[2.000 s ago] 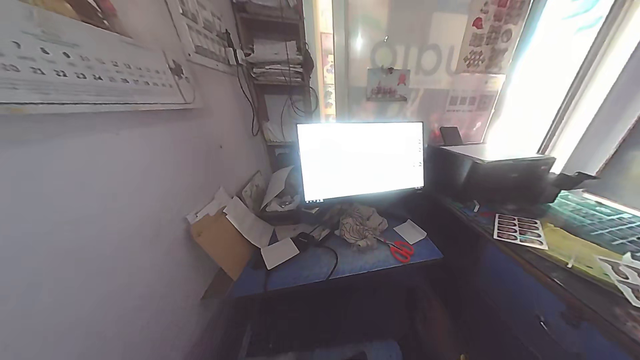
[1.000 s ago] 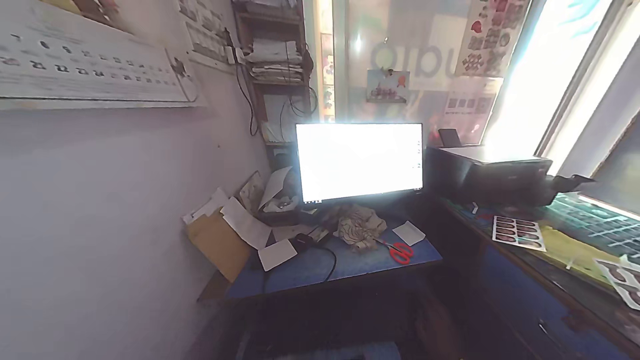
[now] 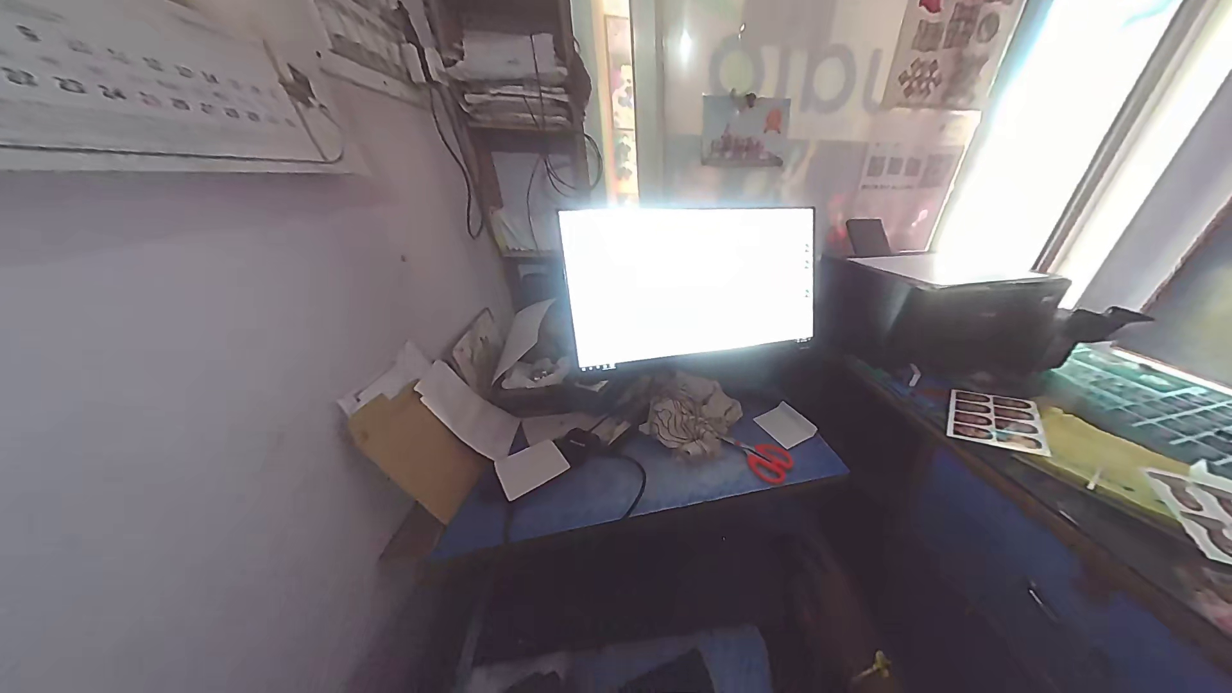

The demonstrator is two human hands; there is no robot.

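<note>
Neither my left hand nor my right hand shows in the head view. A lit monitor stands at the back of a small blue desk. In front of it lies a crumpled patterned cloth. Scissors with red handles rest beside the cloth, their blades toward it. To their right is a small white paper. Left of the cloth lie a white card and a black cable. A brown cardboard piece and papers lean at the desk's left side.
A black printer stands on the right-hand counter, near a sheet of small photos and a yellow folder. Shelves with stacked papers rise behind the desk. A calendar hangs on the left wall. Below the desk it is dark.
</note>
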